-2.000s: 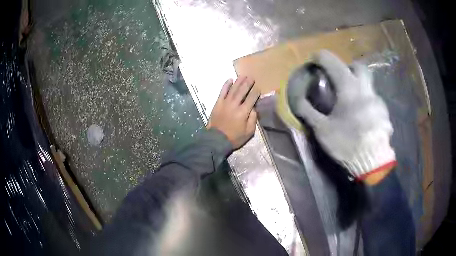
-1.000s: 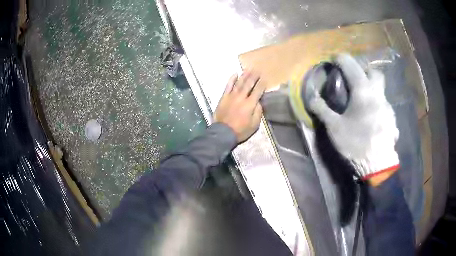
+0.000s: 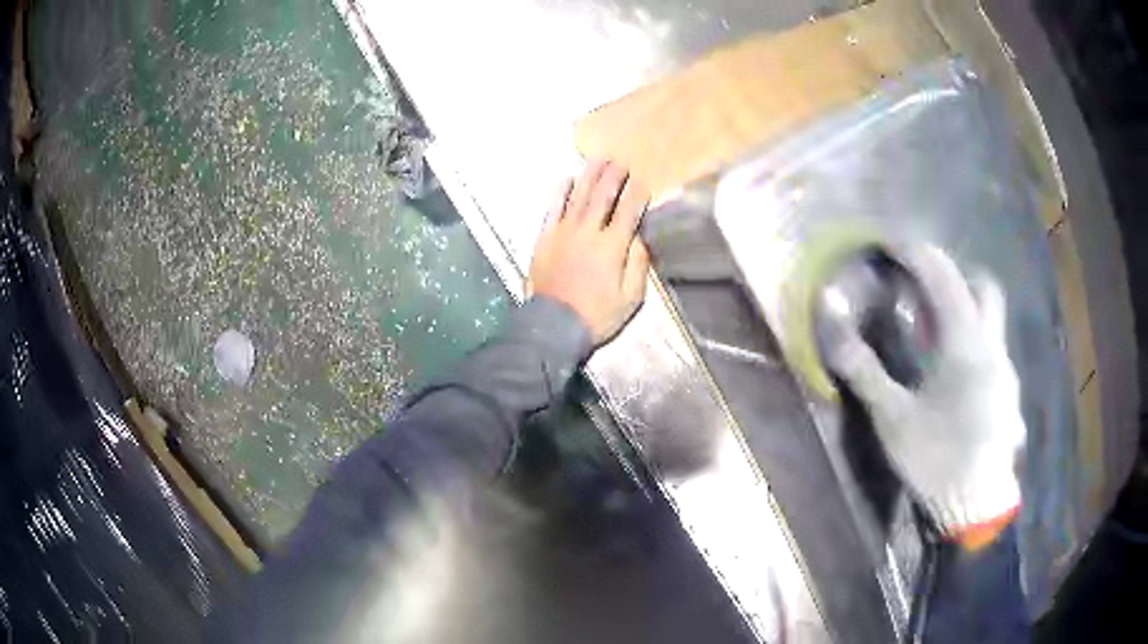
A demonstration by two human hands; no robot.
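Note:
My right hand (image 3: 951, 390), in a white knit glove with a red-orange cuff, holds a black palm sander (image 3: 889, 321). The sander's yellow-green round rim (image 3: 816, 302) lies over the silvery sheet-metal housing (image 3: 768, 214), near its left edge; the pad's underside is hidden. My bare left hand (image 3: 589, 258) lies palm down at the left corner of the cardboard sheet (image 3: 730, 107), by the shiny table edge. Its fingers are slightly apart and point away from me. A dark cord or hose hangs beside my right arm.
The shiny metal table edge (image 3: 680, 415) runs diagonally. Left of it is a speckled green floor (image 3: 290, 151) with a pale round disc (image 3: 234, 357) and a crumpled grey scrap (image 3: 405, 161). Dark glossy wrapping (image 3: 88, 503) is at the far left.
My right hand and the sander have moved down and toward me, uncovering the housing's rounded far corner. My left hand stays at the cardboard corner. The view has shifted slightly.

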